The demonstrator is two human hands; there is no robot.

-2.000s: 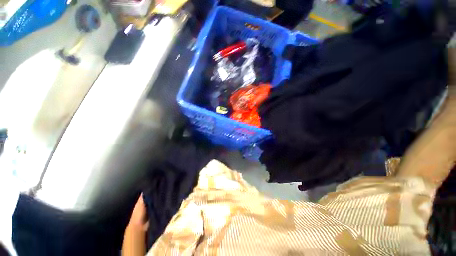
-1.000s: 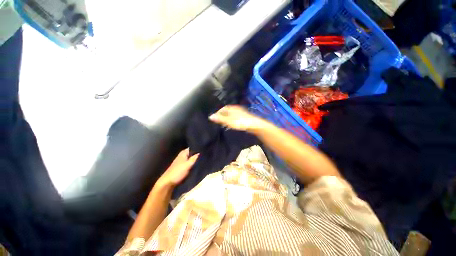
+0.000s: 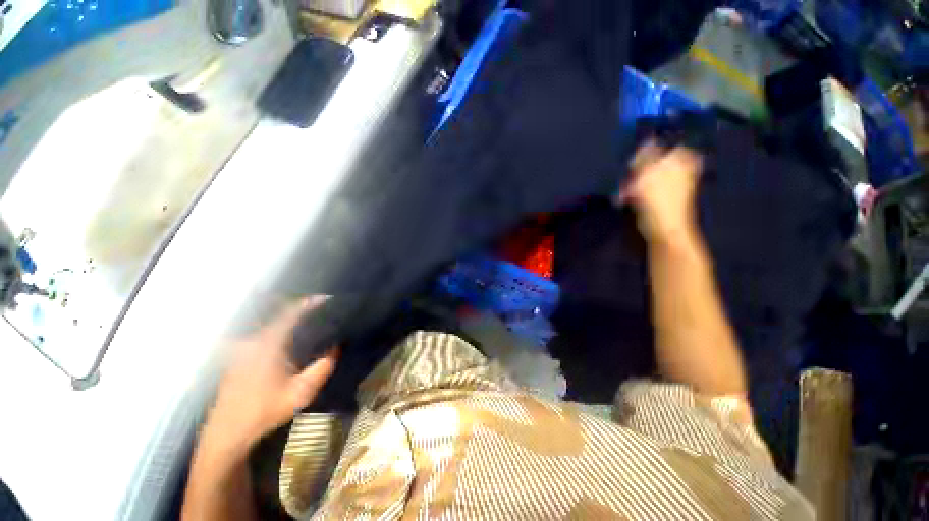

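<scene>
A large dark cloth (image 3: 520,132) is stretched across the middle, from beside the machine table to the right. My right hand (image 3: 662,183), slightly blurred, is closed on the cloth at upper right, arm extended. My left hand (image 3: 275,366) is at lower left by the table edge, with dark cloth between its thumb and fingers; its fingertips are blurred. The cloth hides most of a blue crate (image 3: 499,290). A bit of an orange-red item (image 3: 535,249) shows below the cloth.
The white sewing machine table (image 3: 244,244) is at left, with the pale machine bed (image 3: 132,173) and a flat black rectangle (image 3: 306,81). More dark cloth lies at right. A wooden post (image 3: 823,438) stands at lower right.
My hands were close together at the lap; now my right hand is far up and right, my left at the table edge. Dark cloth now spreads over the crate. The view has shifted.
</scene>
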